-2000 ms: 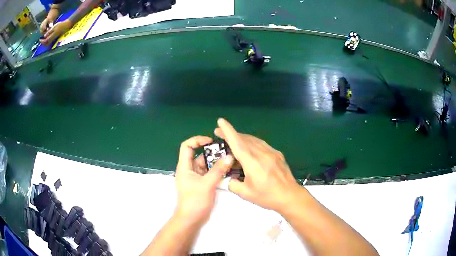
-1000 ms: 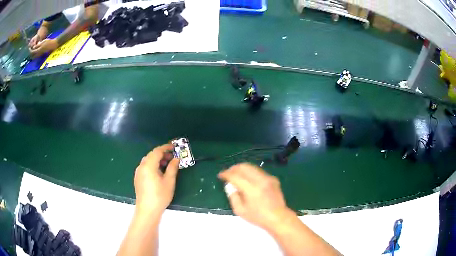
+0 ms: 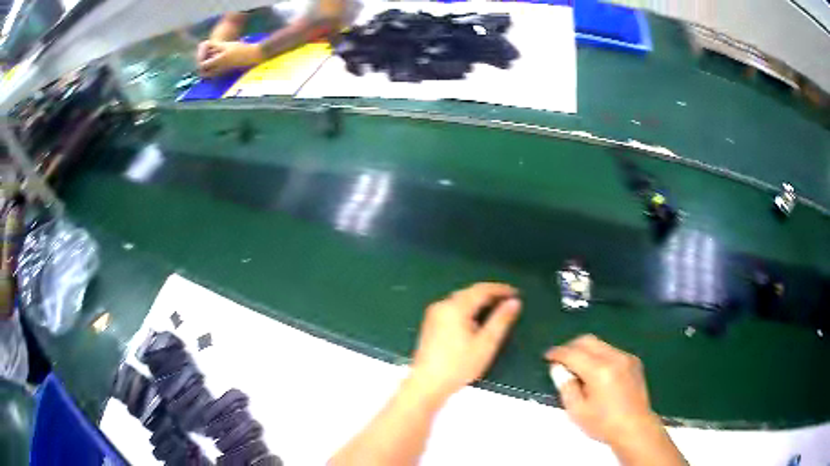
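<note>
A small white-and-black circuit board lies on the green belt in front of my hands, with a thin dark cord trailing to the right. My left hand is over the belt's near edge, fingers curved, thumb and forefinger apart, with nothing seen in it. My right hand is to its right, below the board, fingers curled, with a white band on one finger. It touches nothing that I can see; its palm side is hidden.
Black housing shells stand in rows on the white sheet at left. A blue tub and clear plastic bag are far left. Across the belt are a coworker's hands and heaped black shells. Other units lie on the belt.
My left hand has let go of the circuit board, which now lies on the belt. Both hands have drawn back from it. The view has turned left, bringing the blue tub and bag into sight.
</note>
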